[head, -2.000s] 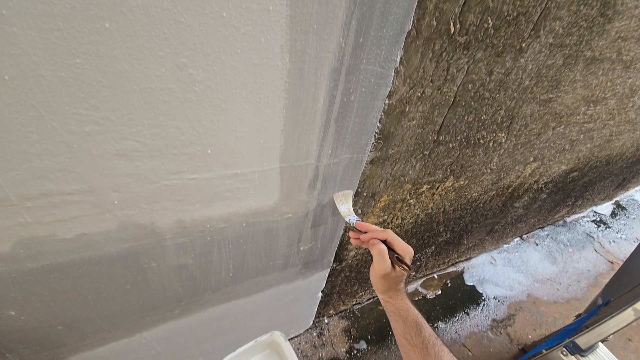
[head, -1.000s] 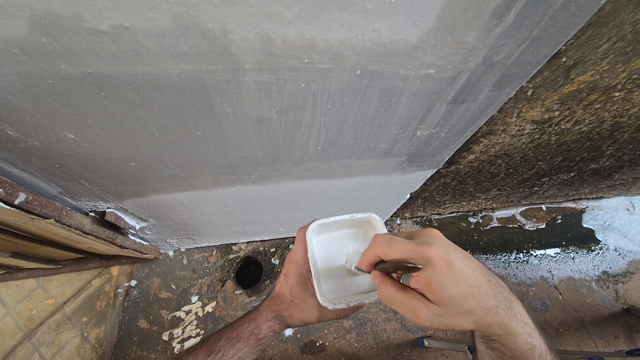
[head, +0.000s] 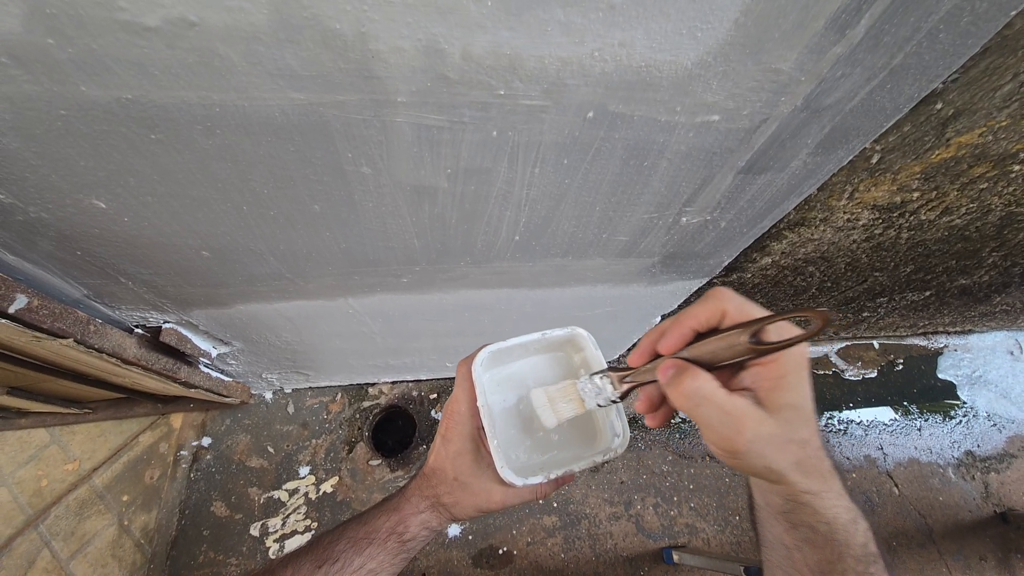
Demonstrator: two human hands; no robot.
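Observation:
A square white plastic tub (head: 490,400) holding white paint rests in my left hand (head: 468,448), whose fingers wrap its left side and underside. My right hand (head: 736,384) grips the brown handle of a paintbrush (head: 712,340). White paint coats the brush's ferrule, and its pale bristles are over the inside of the tub; whether they touch the paint is unclear. Behind the tub rises a wall painted grey (head: 448,200), with a lighter band along its bottom edge.
A dark, rough wall (head: 904,216) meets the grey one at right. Wooden boards (head: 80,360) stand at left. The stained concrete floor (head: 592,512) has a round hole (head: 392,432), a puddle (head: 880,388) with white residue, and a blue-tipped tool (head: 704,560).
Two seconds ago the brush was against the grey wall's right edge. It then went into the tub, and my right hand has since drawn back slightly, bringing the handle and bristles into clear sight.

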